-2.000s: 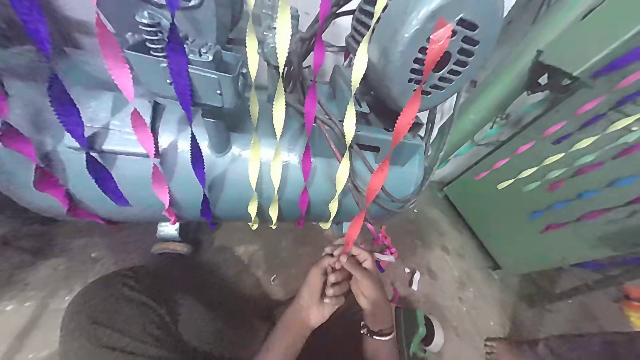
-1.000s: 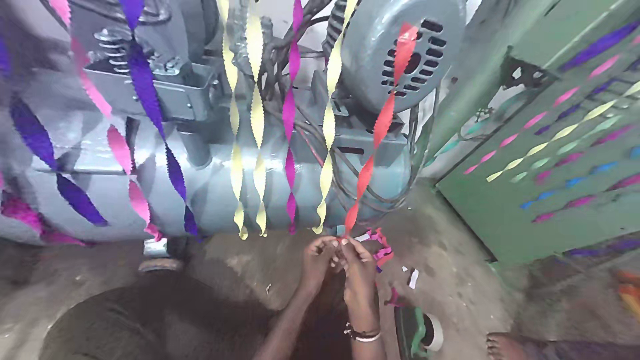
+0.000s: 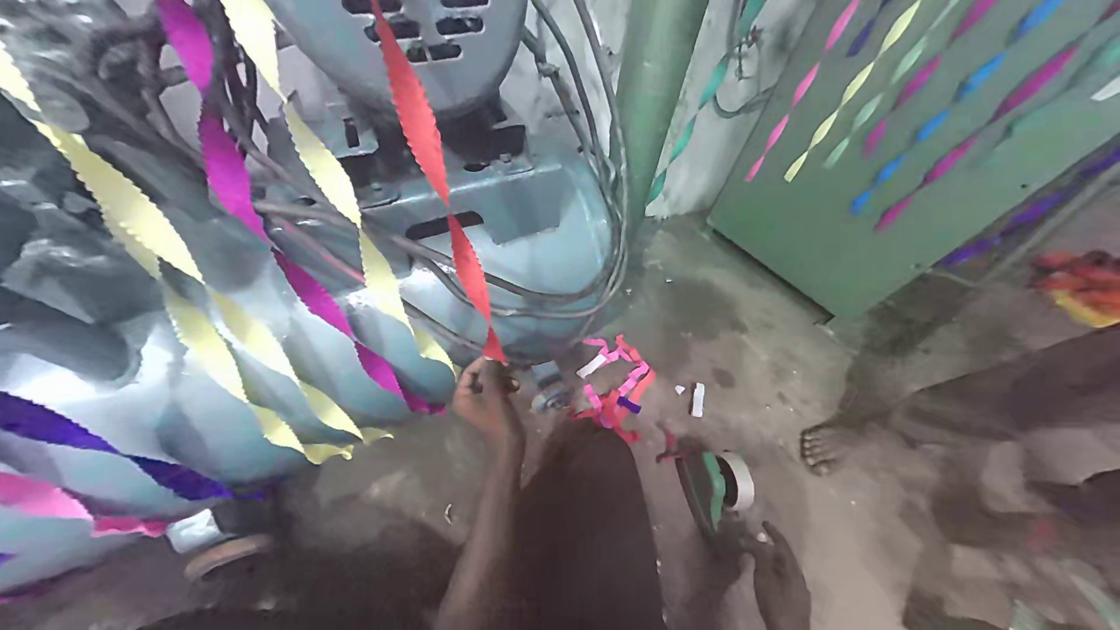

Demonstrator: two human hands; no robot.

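My left hand [image 3: 486,394] pinches the lower end of a twisted red crepe-paper streamer [image 3: 424,144], which hangs in front of a grey-blue motor and tank. Low on the right, my right hand [image 3: 779,573] is over the floor with its fingers apart; a small pale spot shows by the fingertips. Just above it stand a white ring-shaped roll [image 3: 742,481] and a dark object with a green band [image 3: 713,490], perhaps footwear. Yellow streamers [image 3: 328,171], a magenta streamer [image 3: 227,166] and a purple streamer [image 3: 166,477] hang to the left of my left hand.
Behind the streamers is a large blue-grey tank [image 3: 542,219] with looping cables [image 3: 617,175]. Pink and red paper scraps [image 3: 626,376] lie on the floor. A green metal panel [image 3: 875,219] with streamers stands at the right. Another person's bare foot [image 3: 818,446] is at the right.
My hands were together at the red streamer's lower end; my right hand has let go and moved down and right toward the white roll. The view has shifted.
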